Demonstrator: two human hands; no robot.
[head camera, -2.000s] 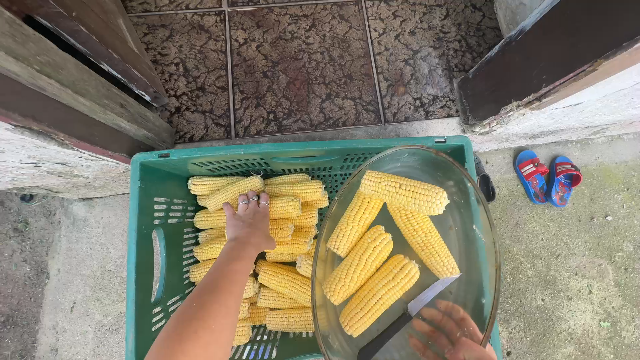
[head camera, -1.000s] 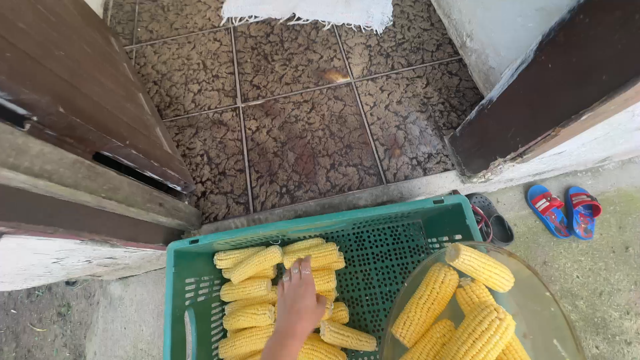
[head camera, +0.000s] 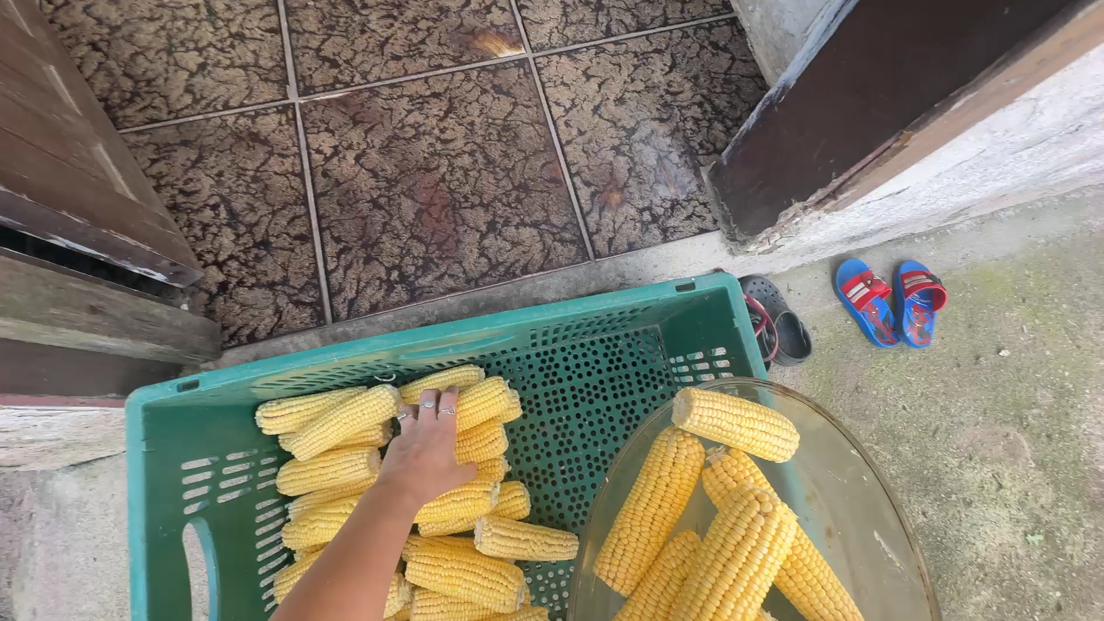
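Observation:
My left hand (head camera: 427, 453), with rings on its fingers, rests palm down on husked corn cobs (head camera: 345, 423) piled in the left part of a green plastic crate (head camera: 431, 323). Its fingertips touch cobs near the crate's far wall; whether it grips one is hidden beneath the hand. Right of the pile, a clear oval glass bowl (head camera: 871, 483) overlaps the crate's right side and holds several more husked cobs (head camera: 737, 552). One cob (head camera: 736, 424) lies against the bowl's far rim. My right hand is out of view.
Beyond the crate are a doorway's tiled floor (head camera: 440, 172), a wooden door (head camera: 86, 155) at left and a dark door frame (head camera: 862, 112) at right. A dark clog (head camera: 785, 328) and blue-and-red child's slides (head camera: 880, 302) stand on the concrete right of the crate.
My right hand and the knife, seen over the bowl two seconds ago, are out of view. The cobs in the bowl lie differently. The view has shifted.

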